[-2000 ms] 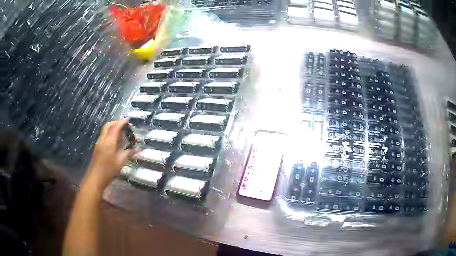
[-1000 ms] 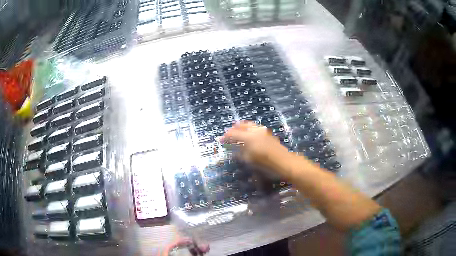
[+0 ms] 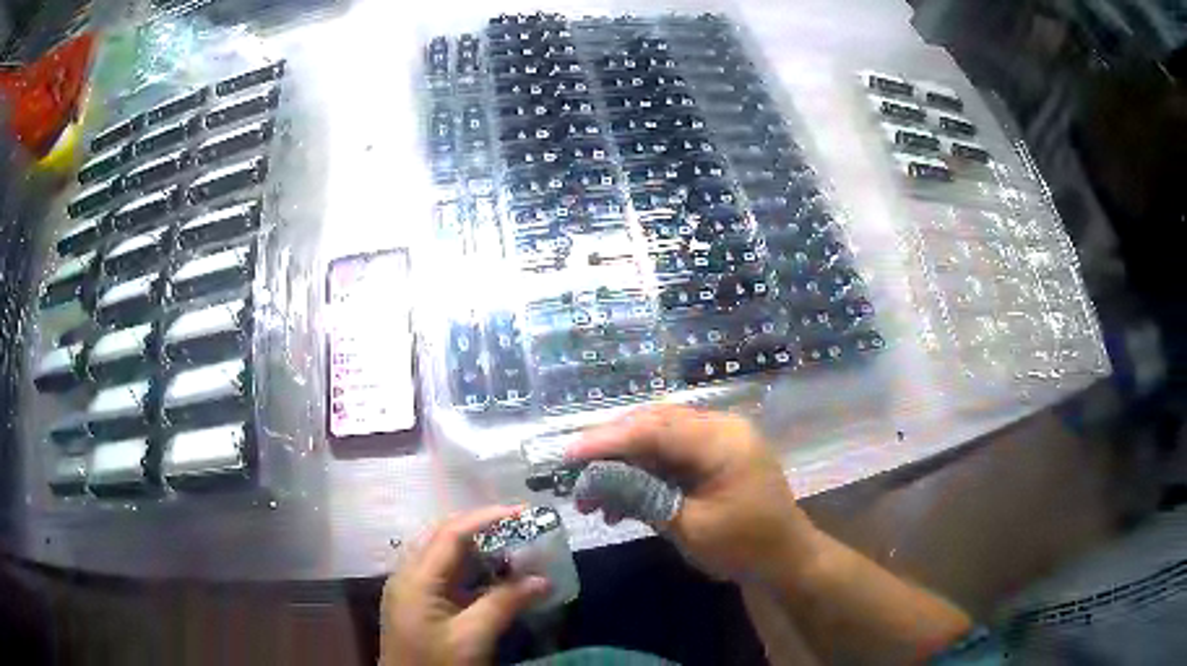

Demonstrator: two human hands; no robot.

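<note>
My left hand [image 3: 449, 586] holds a white battery block [image 3: 544, 562] near the table's front edge, its dark, detailed end facing up. My right hand [image 3: 709, 494] is just to the right and a little above, with a pale wrinkled covering on one finger. Its fingertips pinch a small black part [image 3: 553, 476] with a pale edge, close to the block's end. A narrow gap shows between the part and the block. The clear blister tray of black parts [image 3: 586, 390] lies beyond my hands.
A tray of battery units [image 3: 267, 325] lies on the left. A lit smartphone [image 3: 371, 351] lies between the trays. A blister tray [image 3: 1015, 312] on the right holds several units at its far end. Red material [image 3: 46, 98] sits in a yellow bin [image 3: 59, 159] at far left.
My right hand has moved from over the black parts tray to the front edge, now holding a part. My left hand, barely visible before, has come up with a battery block. The view has tilted down.
</note>
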